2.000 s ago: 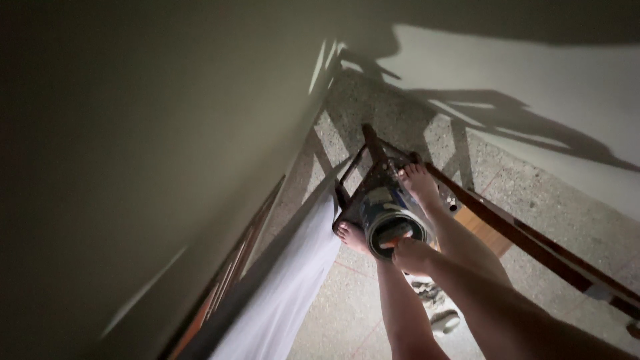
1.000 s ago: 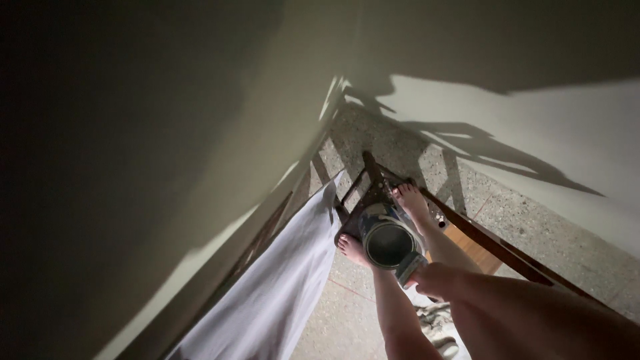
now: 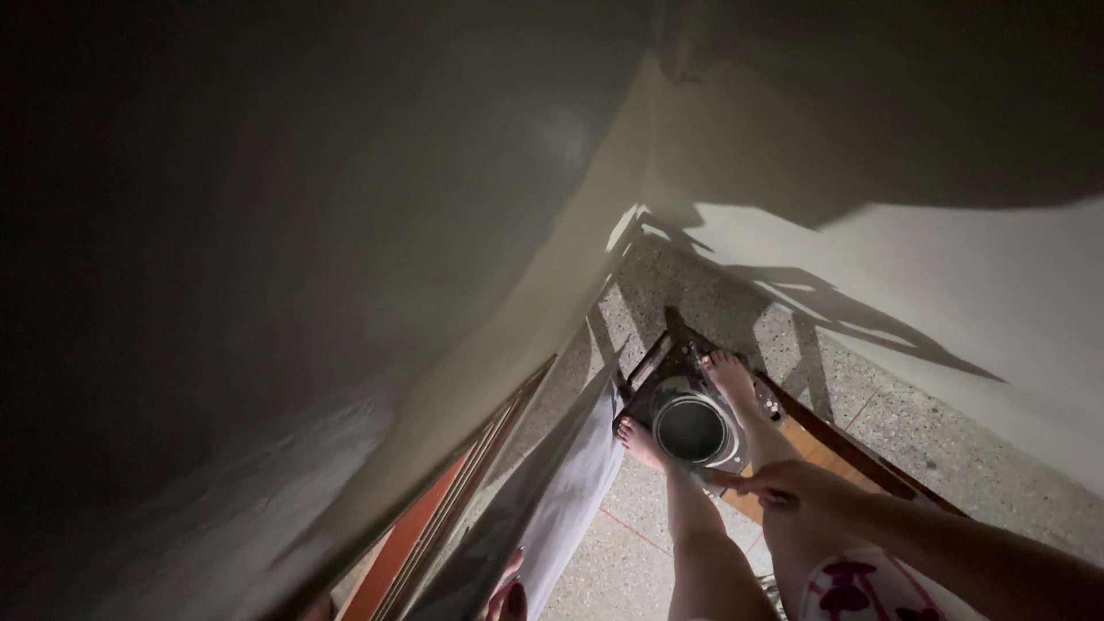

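My right hand (image 3: 780, 487) is shut on a paintbrush (image 3: 720, 477), which lies just below the rim of an open round paint can (image 3: 657, 423). The can stands between two bare feet on a dark, paint-spotted stool or chair seat (image 3: 634, 404). The can's inside looks dark grey-green, and its paint level cannot be made out. Fingers of what looks like my left hand (image 3: 509, 586) show at the bottom edge, beside a pale hanging cloth (image 3: 573, 509); most of this hand is out of frame and its grip cannot be told.
Two walls, a shadowed left wall (image 3: 483, 345) and a right wall (image 3: 975, 285), meet in a corner ahead. Below is a speckled floor (image 3: 914, 440). An orange-brown wooden board (image 3: 815, 457) lies beside the seat, along a dark rail (image 3: 841, 431). Wooden framing (image 3: 405, 535) runs along the lower left.
The brush was over the can's opening two seconds ago; my right hand has drawn it back to beside the rim. Fingers have come into view at the bottom. The view has tilted up.
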